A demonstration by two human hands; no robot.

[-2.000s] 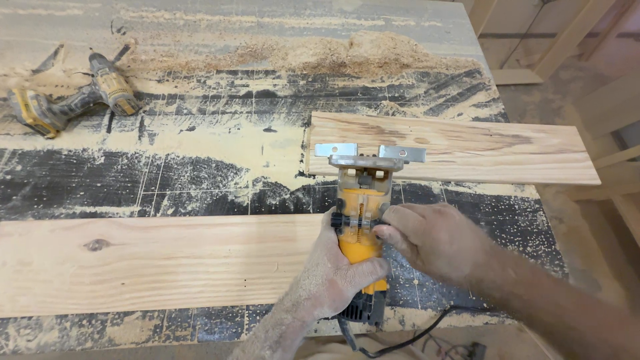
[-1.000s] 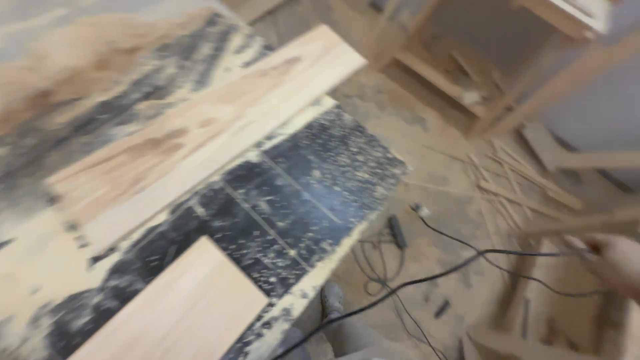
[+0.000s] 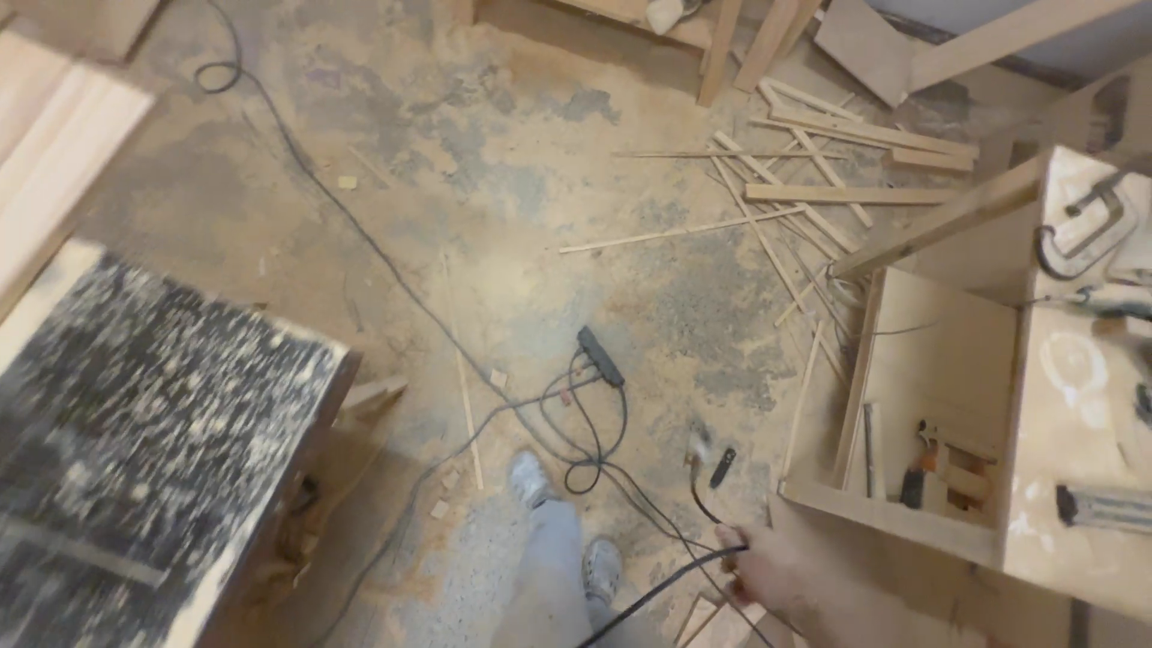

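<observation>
My right hand (image 3: 756, 567), at the lower right, is closed around a black power cord (image 3: 661, 589). A short end of the cord hangs beyond my fingers toward a blurred plug (image 3: 697, 445) above the floor. A black power strip (image 3: 600, 356) lies on the floor ahead of my feet, with looped cables around it. A small black object (image 3: 723, 468) lies just right of the plug. My left hand is out of the frame, and so is the jigsaw.
At left, a sawdust-covered worktable (image 3: 171, 405) bears a wooden board (image 3: 54, 144). Thin wood strips (image 3: 810, 193) litter the floor at upper right. A wooden cabinet (image 3: 945, 378) stands at right, with a C-clamp (image 3: 1089, 229) on top. A long cable (image 3: 360, 229) crosses the floor.
The view has swung right and down from the table to the floor. Two seconds ago both hands were on a yellow jigsaw; now my right hand holds the cord.
</observation>
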